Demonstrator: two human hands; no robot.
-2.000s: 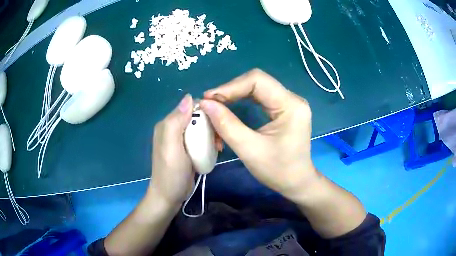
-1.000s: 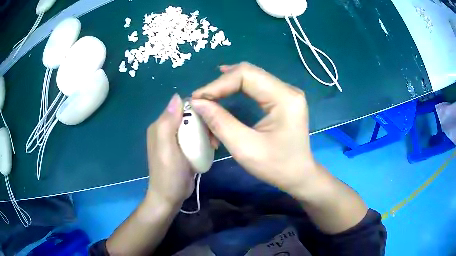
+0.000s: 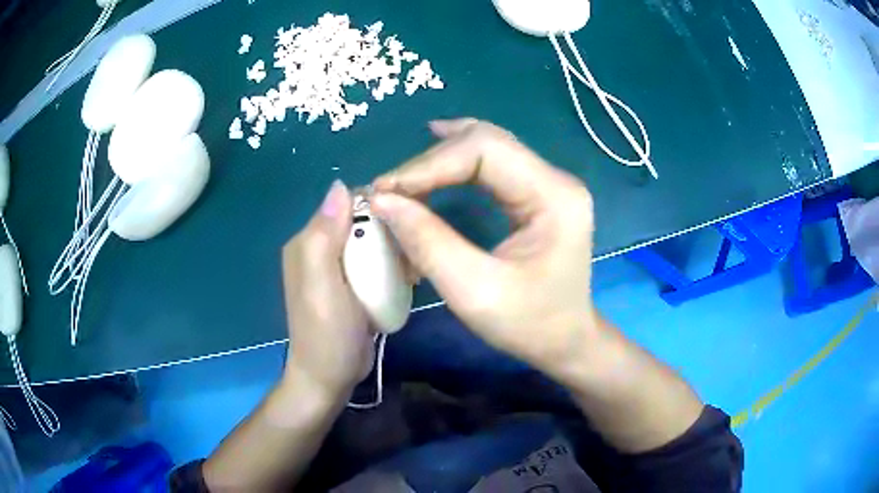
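Note:
A white egg-shaped device body [image 3: 379, 279] is held upright above the table edge, with a dark slot and a dark round hole near its upper end. A white cord loop [image 3: 379, 376] hangs from its lower end. My left hand [image 3: 323, 289] is closed around its left side, thumb near the top. My right hand [image 3: 511, 241] pinches a tiny whitish port plug [image 3: 362, 203] between thumb and index finger at the device's upper end, just above the slot. The fingertips partly hide the plug, and I cannot tell whether it is seated.
A pile of small white plugs [image 3: 332, 72] lies beyond my hands on the green table [image 3: 251, 289]. Several white devices with cords [image 3: 159, 188] lie at left. Another device [image 3: 547, 13] lies beyond my right hand. A white sheet [image 3: 829, 87] is at far right, with blue stools [image 3: 761, 246] below.
The device and both hands have shifted slightly left in view since the oldest frame. In the last second the hands barely moved. The device at the upper left edge has moved mostly out of view.

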